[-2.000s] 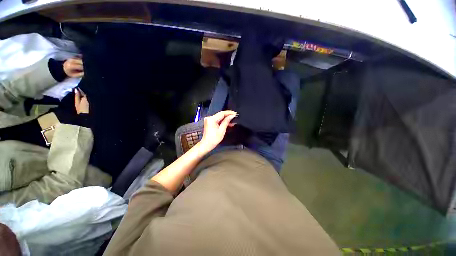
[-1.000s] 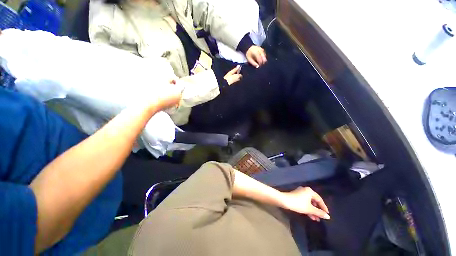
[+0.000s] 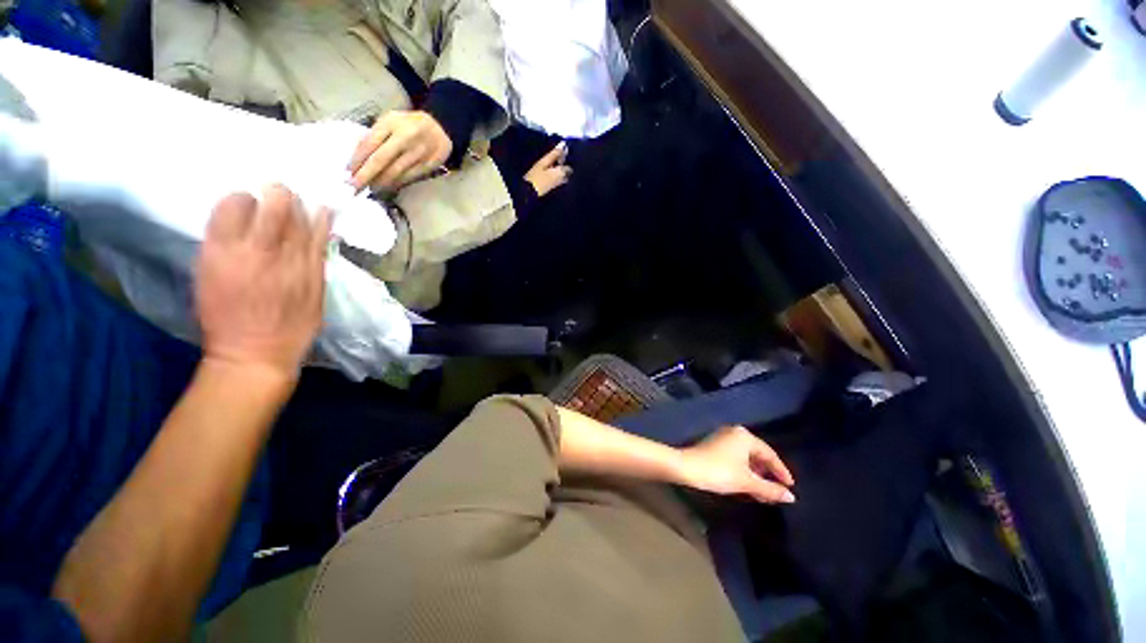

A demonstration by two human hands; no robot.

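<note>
The dark garment point(image 3: 861, 484) hangs over my lap, below the curved edge of the white table. My left hand point(image 3: 735, 462) is at the garment's left side, with thumb and fingertips pinched together on the dark cloth. No needle or thread can be made out. My right hand is not in view.
At the left, a person in blue and a person in a beige jacket have hands on a white garment point(image 3: 138, 151). The white table point(image 3: 930, 163) bears a pale cylinder point(image 3: 1049, 73) and a dark dish point(image 3: 1093, 258) of small pieces. A brown lattice point(image 3: 607, 392) is beside my left forearm.
The view has swung left, bringing in more of the neighbours and tabletop. The neighbours' hands have come close together on the white garment. My left hand keeps its pinch.
</note>
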